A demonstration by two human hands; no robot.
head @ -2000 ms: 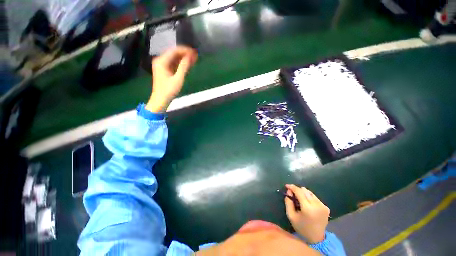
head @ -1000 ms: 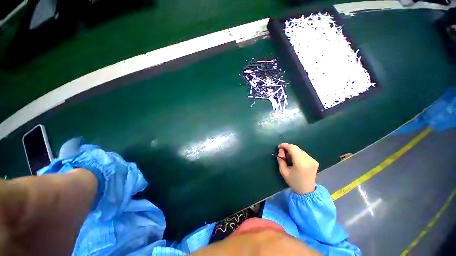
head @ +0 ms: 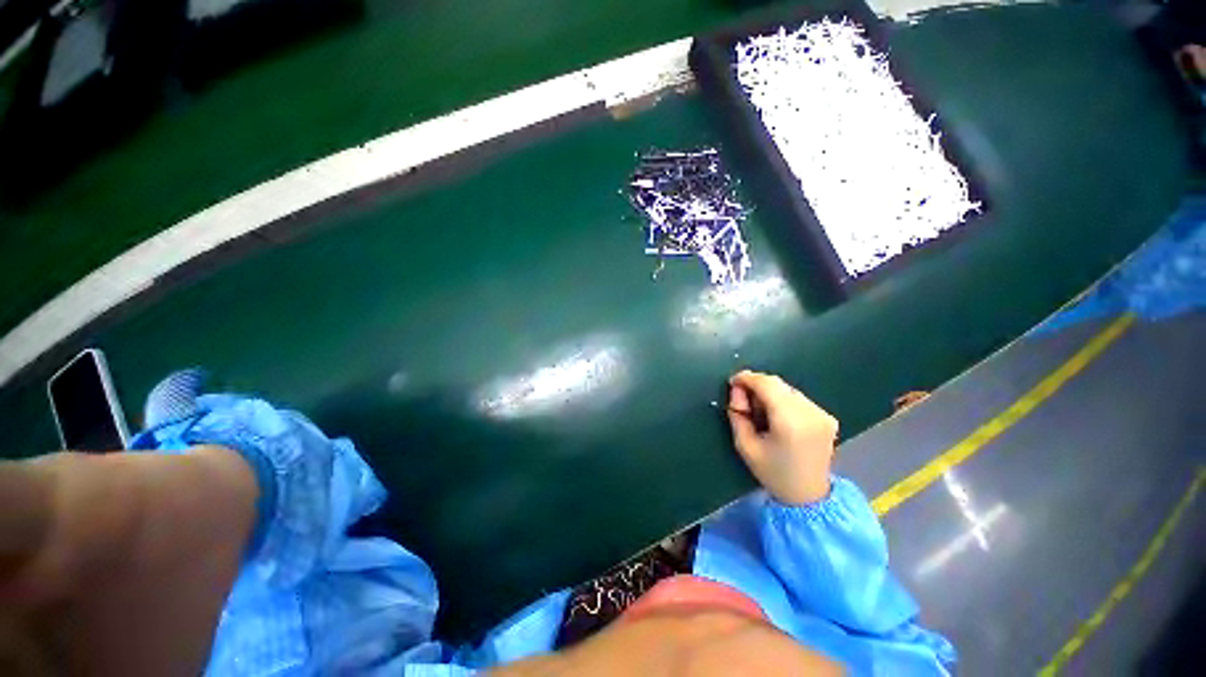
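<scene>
My right hand point(head: 783, 434) is low over the green bench point(head: 556, 450) near its front edge, thumb and fingers pinched on a thin dark tool whose tip barely shows. My left hand point(head: 99, 562) is large, blurred and very close to the camera at the lower left; its fingers are cut off by the picture's edge. A loose heap of black-and-white strips point(head: 690, 218) lies beyond my right hand. A black tray filled with small white strips point(head: 860, 146) stands to the right of the heap.
A smartphone with a dark screen point(head: 87, 403) lies at the left, beside my sleeve. A pale rail point(head: 397, 156) runs behind the bench, with dark trays beyond it at the upper left. Grey floor with yellow lines point(head: 1005, 423) shows at the lower right.
My left hand has come back from over the far trays and up close to the camera. The view has shifted. My right hand stays pinched near the bench's front edge.
</scene>
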